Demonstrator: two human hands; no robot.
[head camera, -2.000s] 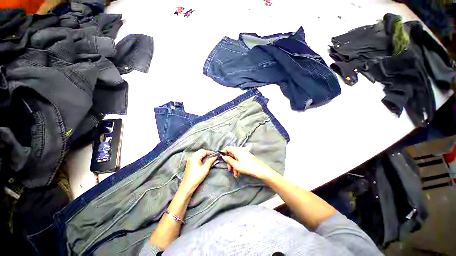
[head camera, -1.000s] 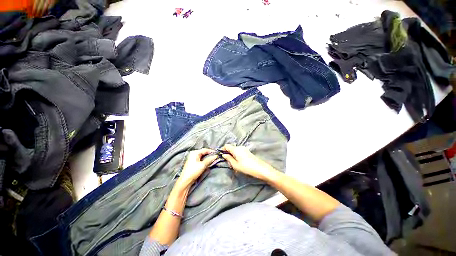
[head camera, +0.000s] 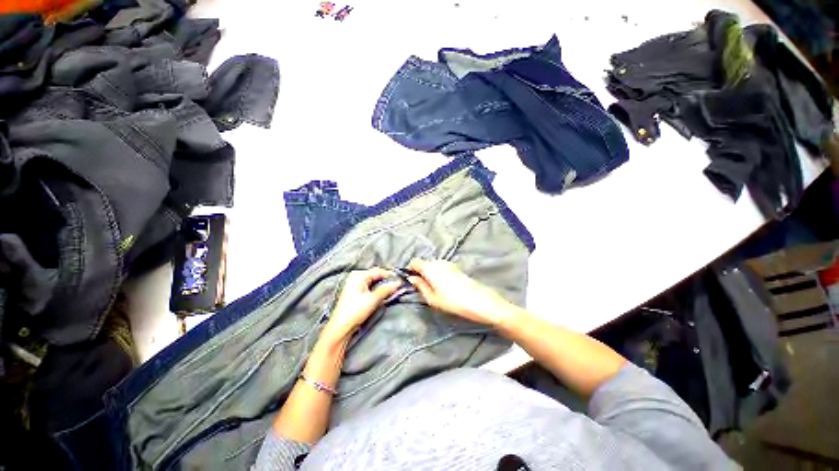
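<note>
A blue denim jacket (head camera: 239, 363) lies on the white table with its pale grey-green inside up and dark blue edges showing. A short blue sleeve (head camera: 317, 219) juts from its far side. My left hand (head camera: 363, 299) pinches a fold of the pale inside at the jacket's middle. My right hand (head camera: 446, 287) is just right of it, fingertips almost touching the left ones, closed on a small dark tool (head camera: 403, 273) that is mostly hidden. What exactly lies between the fingertips is too small to tell.
A big heap of black-grey denim (head camera: 101, 138) covers the left side, with a black phone (head camera: 200, 265) beside it. A crumpled blue denim garment (head camera: 501, 110) lies beyond the jacket. A dark garment pile (head camera: 718, 110) is at far right. The white table's (head camera: 635, 267) curved edge runs at right, with dark garments below.
My hands stay at the same spot on the jacket, with only slight finger movement. The whole view has shifted slightly.
</note>
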